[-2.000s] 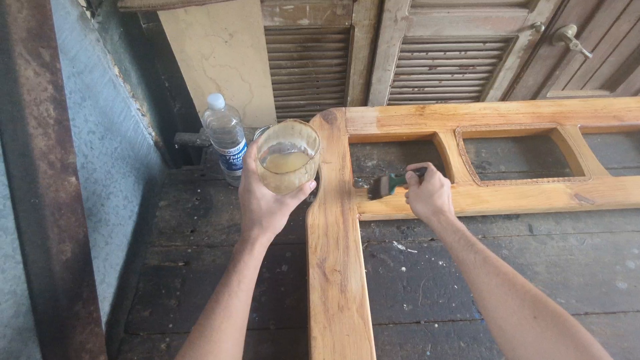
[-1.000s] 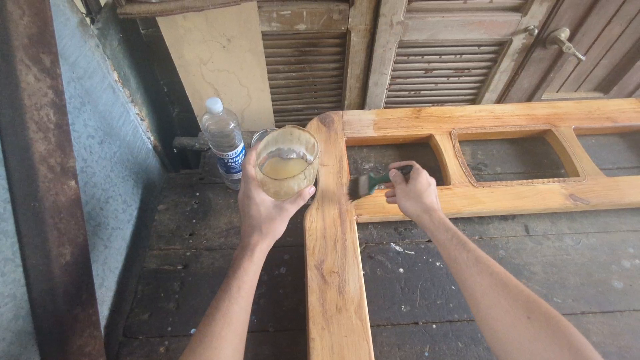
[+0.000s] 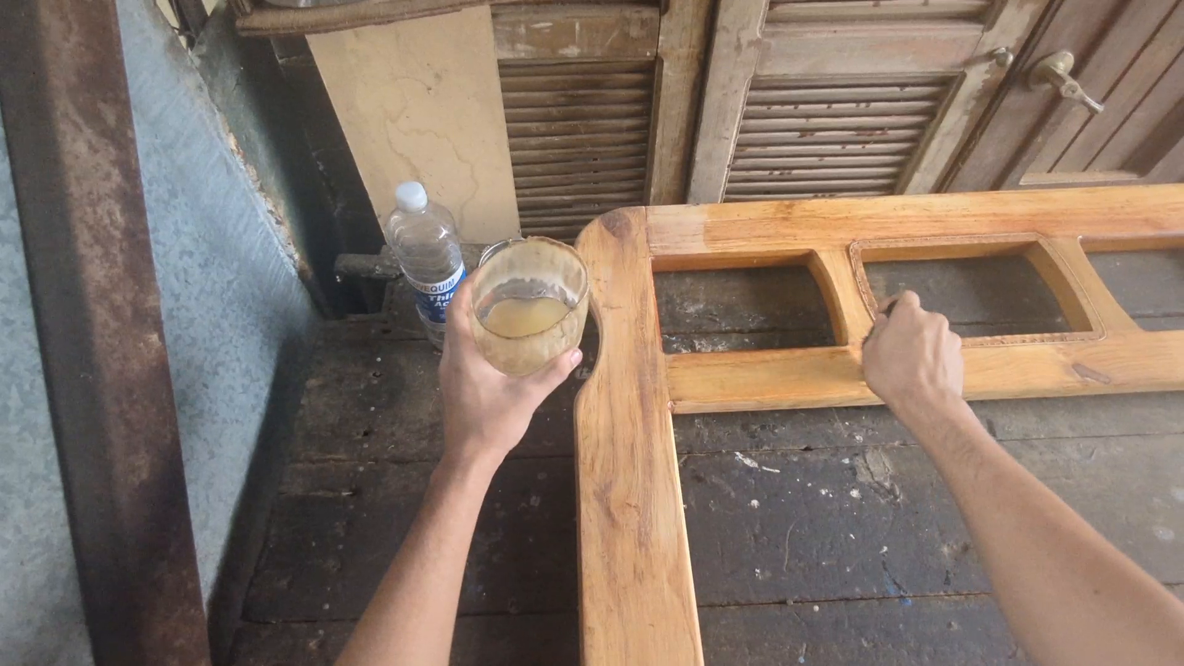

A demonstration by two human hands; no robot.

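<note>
My left hand [image 3: 495,398] holds a stained, clear cup [image 3: 529,305] tilted towards me, with cloudy yellowish liquid in it, just left of the wooden frame's rounded corner. The wooden frame [image 3: 629,481] is honey-coloured, with cut-out openings along its upper part. Over the lower rail of that part, beside the divider between two openings, is my right hand [image 3: 914,356], its fingers closed around the paintbrush; the hand hides nearly all of the brush, and its bristles cannot be made out. One opening has a rope-like trim [image 3: 860,277] around its edge.
A clear plastic bottle [image 3: 428,264] with a white cap and blue label stands behind my left hand. Dark, paint-spotted boards [image 3: 814,536] lie under the frame. Louvred wooden panels [image 3: 583,139] and a door handle [image 3: 1064,81] are at the back. A rusty metal beam [image 3: 102,333] runs down the left.
My right hand has moved right along the lower rail with the brush, from near the corner post to the divider. My left hand still holds the cup in about the same place.
</note>
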